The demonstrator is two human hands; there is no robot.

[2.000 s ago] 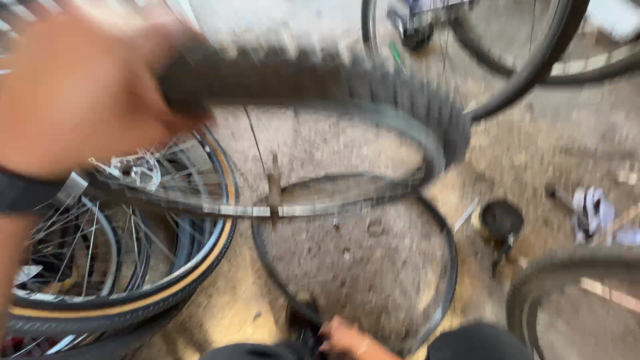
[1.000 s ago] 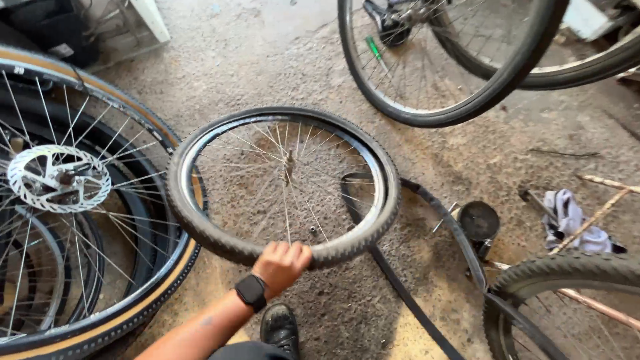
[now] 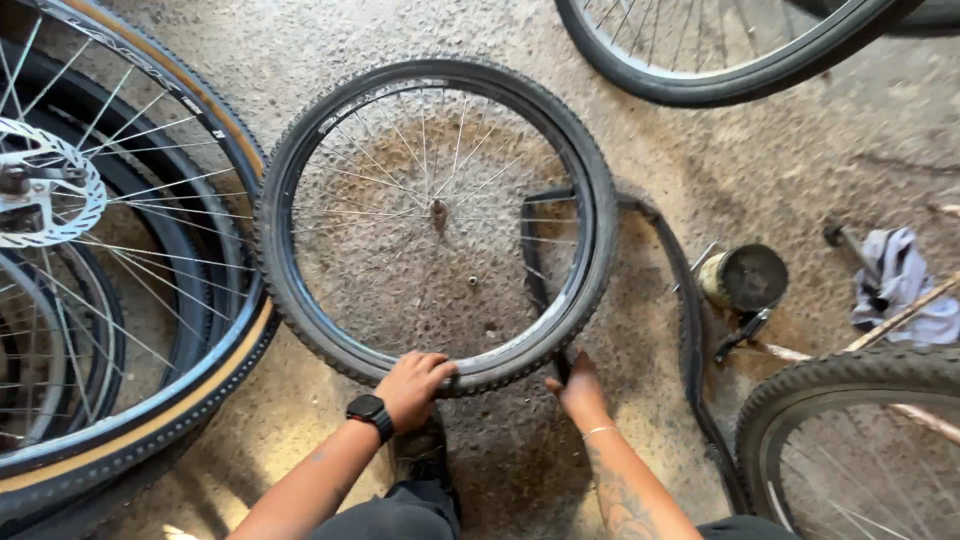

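Note:
A bicycle wheel (image 3: 600, 225) with a knobby tire stands in front of me, its spokes and hub (image 3: 437, 210) facing up toward the camera. My left hand (image 3: 411, 386), with a black watch on the wrist, grips the tire and rim at the near edge. To the right of it, my right hand (image 3: 583, 390) is closed around a black rubber strip, apparently an inner tube (image 3: 694, 322), just beside the tire. That strip runs behind the wheel, curves out to the right and trails down along the floor.
Several wheels lie at the left, the top one with a tan-edged tire (image 3: 259, 330) and a disc rotor (image 3: 52, 184). Another wheel (image 3: 675, 86) is at upper right, a knobby tire (image 3: 862, 367) at lower right. A round can (image 3: 750, 277) and a cloth (image 3: 900, 285) lie right.
My left hand still holds the wheel, which now appears more face-on. My right hand, not visible one second ago, has come to the black strip beside the tire.

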